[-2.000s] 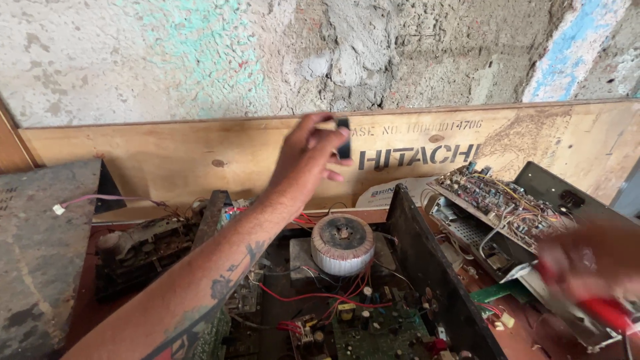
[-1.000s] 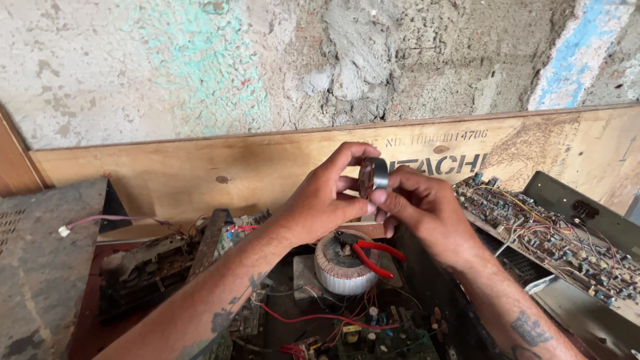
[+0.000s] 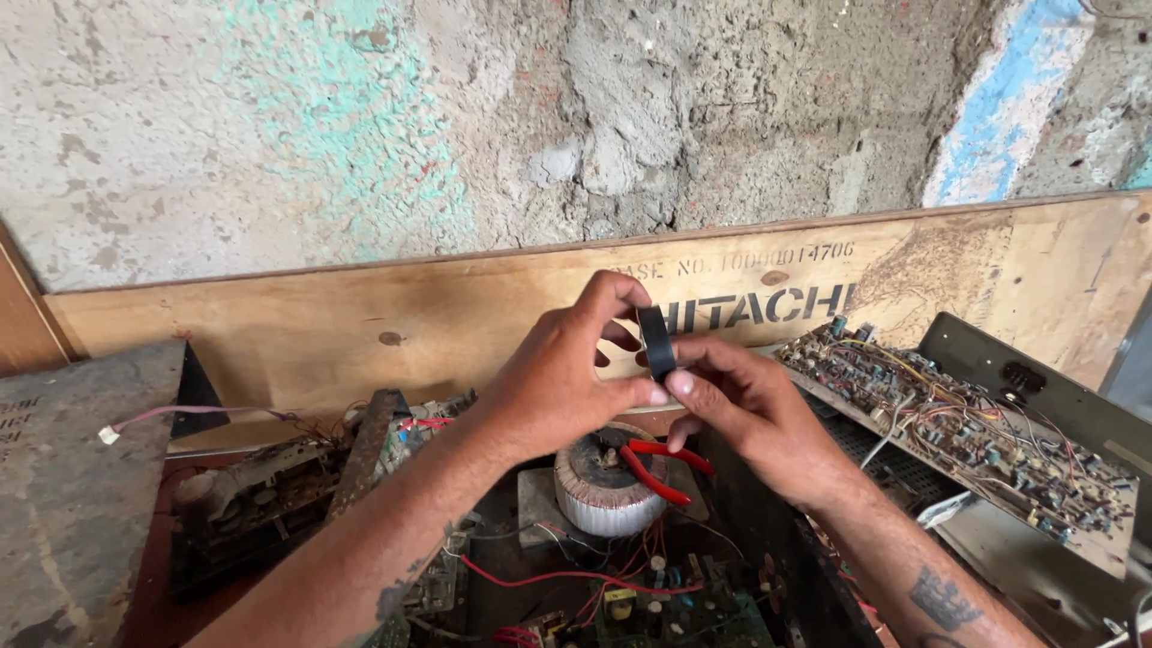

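My left hand (image 3: 576, 360) grips a roll of black electrical tape (image 3: 657, 344) between thumb and fingers, its edge turned toward me. On the right side of the roll, my right hand (image 3: 747, 405) touches the lower rim with thumb and fingertips. Below both hands is a toroidal transformer (image 3: 610, 499) in an open dark chassis. Red-handled pliers (image 3: 661, 477) lie on top of it, their jaws hard to make out. Red wires (image 3: 540, 579) run in front of the transformer to a circuit board (image 3: 666, 616).
A populated circuit board (image 3: 972, 432) rests on a metal chassis at right. At left are a worn metal panel (image 3: 72, 477), a white connector (image 3: 109, 435) on a wire, and a dusty electronic assembly (image 3: 261, 504). A wooden board (image 3: 297, 333) stands against the rough wall.
Two seconds ago my left hand alone held the tape and my right hand was at the far right with something red. My right hand came over to the roll, and the pliers now lie on the transformer.
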